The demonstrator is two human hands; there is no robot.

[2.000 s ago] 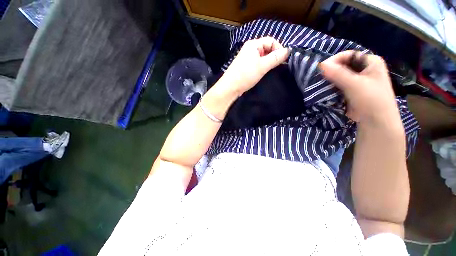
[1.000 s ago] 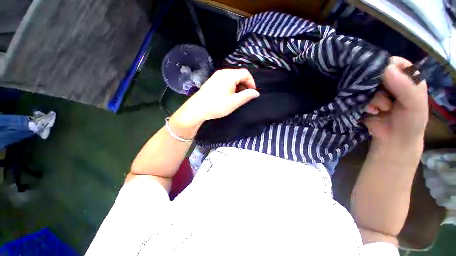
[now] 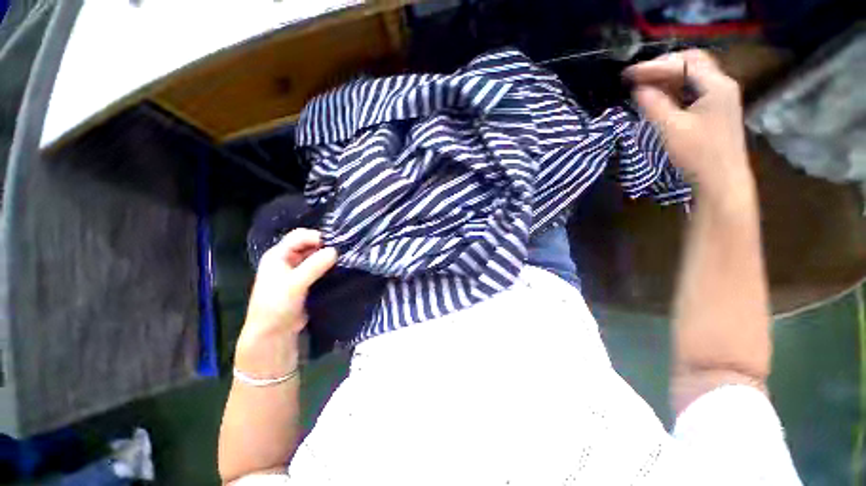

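The navy-black garment with thin white stripes (image 3: 427, 190) lies bunched over my lap. Plain black fabric (image 3: 344, 308) shows at its left side, beside and under the stripes. My left hand (image 3: 285, 280) pinches the garment's left edge between thumb and fingers. My right hand (image 3: 698, 109) is raised at the right, off the cloth, slightly blurred. Its thumb and fingers are curled close together; whether they hold a needle or thread cannot be told. A thin pale line runs near its fingertips; whether it is thread is unclear.
A white tabletop (image 3: 190, 43) with a wooden drawer (image 3: 285, 81) stands ahead on the left. A grey fabric-sided bin (image 3: 104, 275) with a blue edge is at the left. A pale crumpled bundle (image 3: 821, 114) is at upper right. Part of a person's leg and shoe shows lower left.
The view has turned right. The garment is more bunched, with less black fabric showing. My left hand now pinches its edge; my right hand has let go of the cloth and is raised.
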